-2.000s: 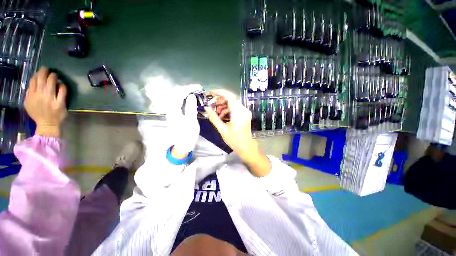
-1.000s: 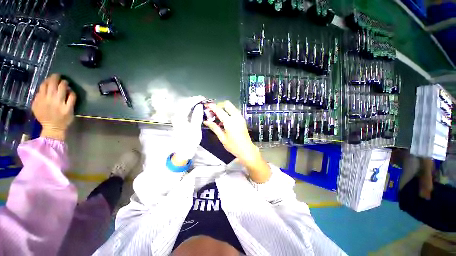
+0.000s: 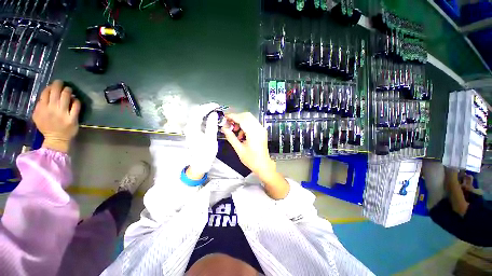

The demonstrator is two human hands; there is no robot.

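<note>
My left hand (image 3: 202, 137), in a white glove with a blue wrist strap (image 3: 193, 177), and my bare right hand (image 3: 248, 140) meet at the bench's front edge. Between their fingers they hold a small dark unit (image 3: 221, 117), mostly hidden by the fingers. A loose unit (image 3: 123, 97), a dark block with a thin strip and red wires, lies on the green bench to the left. Behind it lies a dark clump with a yellow-and-red piece (image 3: 109, 32).
Clear trays (image 3: 318, 119) with rows of board assemblies stand at right, another tray (image 3: 24, 48) at far left. A co-worker's hand (image 3: 55, 116) in a pink sleeve rests on the bench at left. White stacks (image 3: 393, 191) and a blue stool (image 3: 339, 178) are right; another person's arm (image 3: 458, 199) is far right.
The view has tilted, showing more of the bench's far side than two seconds ago. My hands stay together on the small unit, fingers slightly shifted. The person's arm at far right has moved.
</note>
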